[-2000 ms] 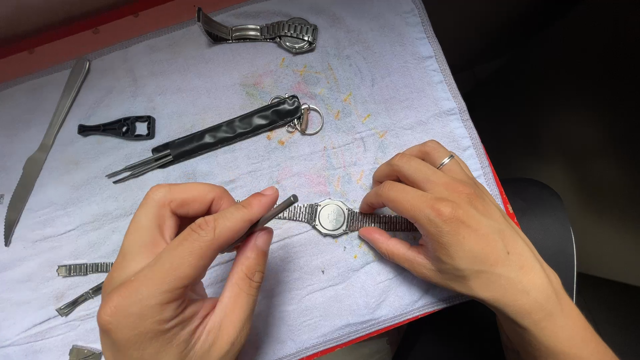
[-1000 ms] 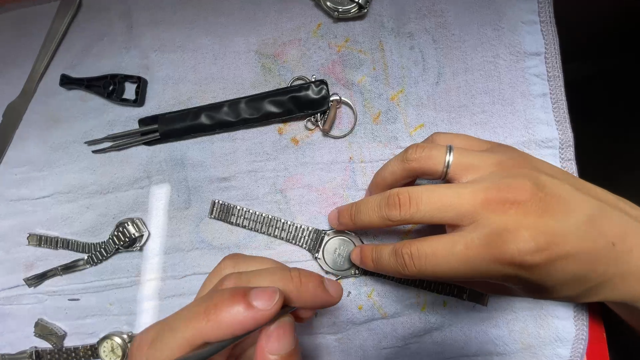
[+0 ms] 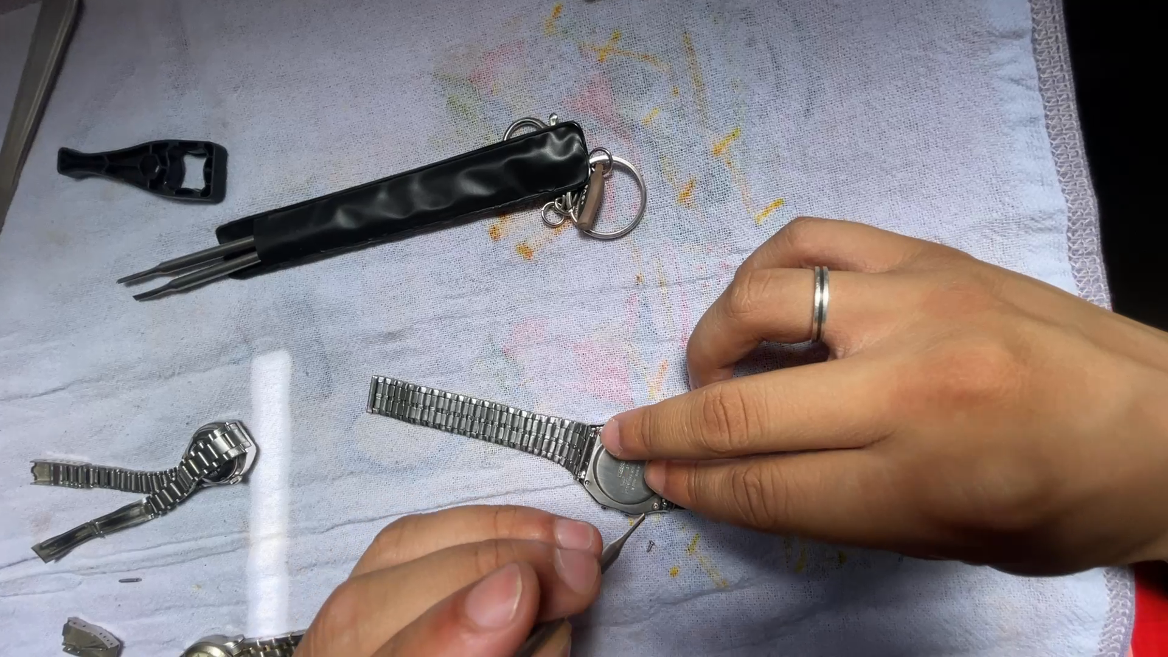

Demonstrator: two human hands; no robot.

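A metal wristwatch lies face down on the cloth, its round case back showing and its link bracelet stretched out to the left. My right hand, with a ring on one finger, presses two fingertips on the case back; it covers the right part of the watch. Between the fingers of my left hand is a thin metal tool with a pointed end. Its tip is at the lower edge of the watch case. A tiny metal piece lies just right of the tool.
Fine metal tools stick out of a black pouch with key rings. A black bottle-shaped opener lies upper left, near a knife. Other watches are at lower left. The patterned cloth ends at right.
My left hand has brought the tool from left of the watch down to the case's lower edge. My right fingers have moved from the bracelet onto the case back. The view has moved closer.
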